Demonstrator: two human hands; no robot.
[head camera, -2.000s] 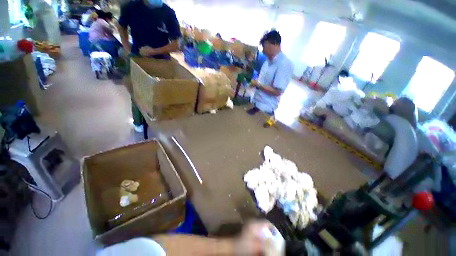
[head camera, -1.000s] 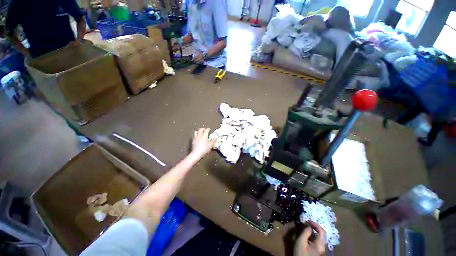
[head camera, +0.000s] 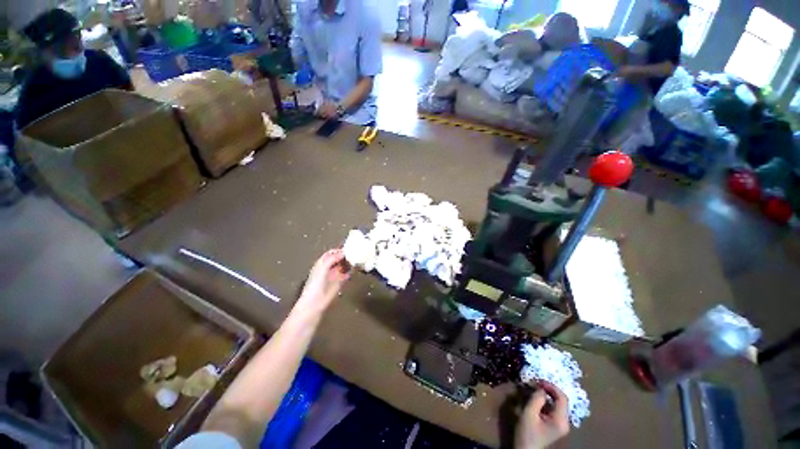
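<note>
My left hand (head camera: 328, 272) is at the near left edge of the heap of white plush pieces (head camera: 412, 232), its fingers closed on one cream plush piece (head camera: 358, 249). My right hand (head camera: 541, 419) is at the near edge of the pile of white washers (head camera: 557, 375), fingertips close together; whether they pinch a washer cannot be told. Dark shiny eyes (head camera: 500, 349) lie left of the washers, beside the press base (head camera: 439, 370). The dark green hand press (head camera: 517, 237) stands upright, its lever with a red ball knob (head camera: 611, 168) raised.
An open carton (head camera: 61, 368) with a few cream pieces stands at left. Larger cartons (head camera: 105, 167) are at the far left. A washer box (head camera: 601, 285) is behind the press. A plastic-wrapped bottle (head camera: 697, 346) is at right. Yellow-handled snips (head camera: 367, 137) lie far off. People stand beyond the table.
My left hand has drawn back slightly from the heap with a plush piece in its fingers. My right hand stays by the washers. Another person now shows at the far right.
</note>
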